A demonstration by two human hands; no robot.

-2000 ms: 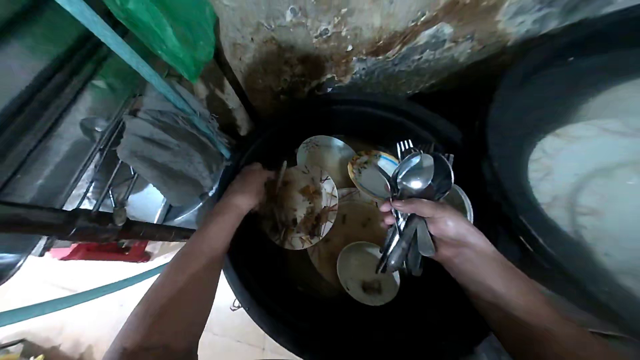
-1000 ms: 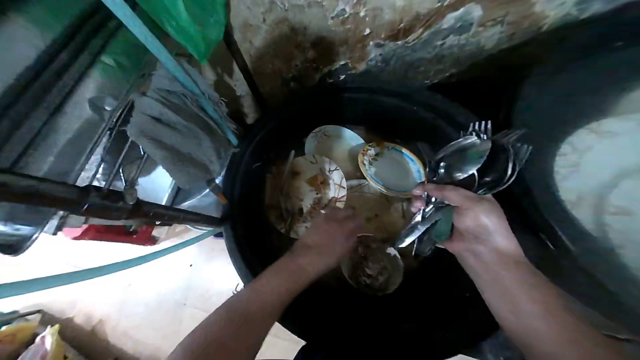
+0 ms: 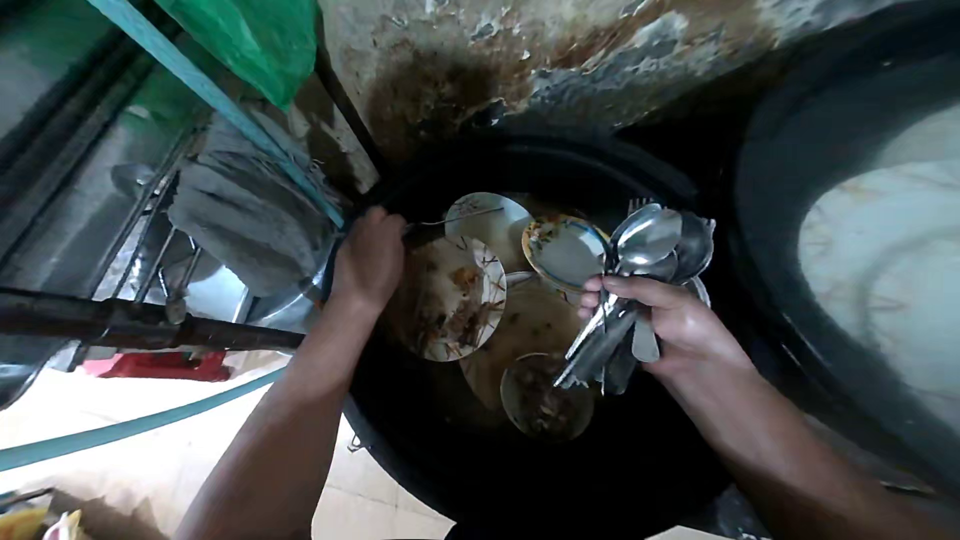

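Note:
My right hand (image 3: 660, 315) grips a bunch of metal spoons and forks (image 3: 649, 240), their bowls and tines pointing up. At the left inner side of a round black tub (image 3: 525, 142), my left hand (image 3: 371, 259) is closed around the end of a thin metal utensil (image 3: 457, 217). Beside that hand, a patterned plate (image 3: 487, 289) carries food scraps. Behind it is a white plate (image 3: 480, 202), and a yellow-and-blue-rimmed dish (image 3: 566, 251) lies near the cutlery. A small bowl (image 3: 547, 397) with dark scraps sits lower in the murky water.
A second black tub (image 3: 780, 300) holding cloudy water stands at right. A stained wall (image 3: 585, 67) rises behind. At left are a metal rack with a grey cloth (image 3: 240, 210), a dark pipe (image 3: 150, 322), a green plastic bag (image 3: 255, 37) and a pale blue hose (image 3: 150, 416).
My left hand has moved from over the middle of the tub to its left side and now holds a thin utensil. My right hand still holds the cutlery bunch.

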